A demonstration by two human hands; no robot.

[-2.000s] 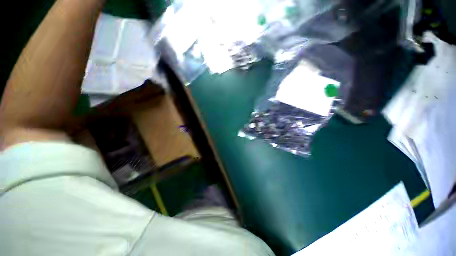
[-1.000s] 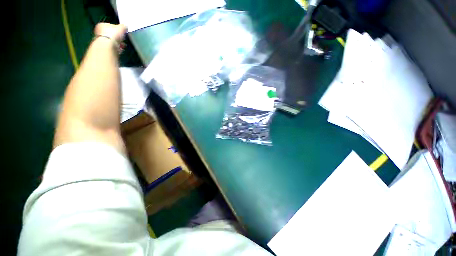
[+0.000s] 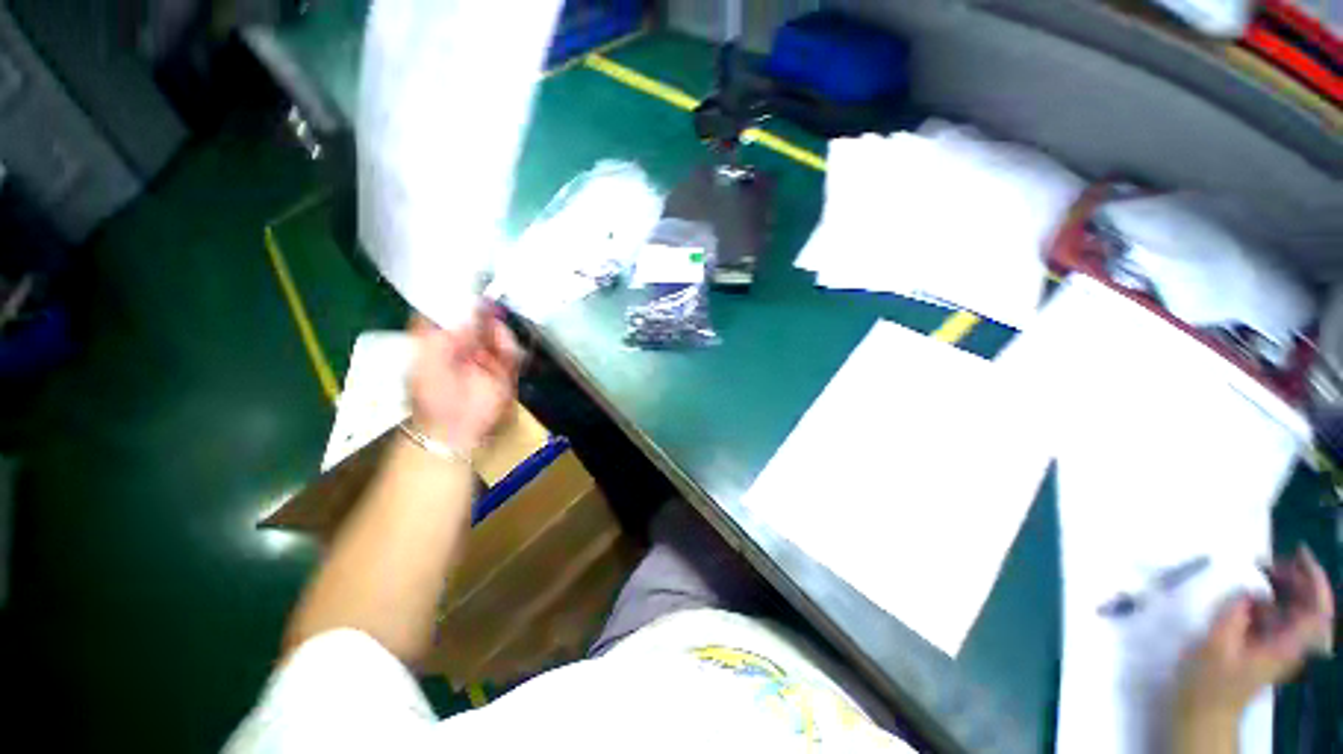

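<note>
My left hand is bare and pinches the lower end of a large white sheet, which stands up beyond it over the bench's left edge. My right hand is bare and blurred at the lower right, with fingers apart and nothing visible in it. It is over white sheets. A dark pen lies on them, left of that hand. Another white sheet lies on the green mat. A clear bag of small dark parts with a white tag and green dot lies farther back.
Pale plastic bags lie beside the parts bag. A black stand is behind it. A stack of papers and a red tray are at the back right. An open carton is on the floor below the bench's front edge.
The view has swung up and widened. My left hand, earlier out beyond the bench's left edge, now holds up a large sheet. My right hand has come into view at the lower right.
</note>
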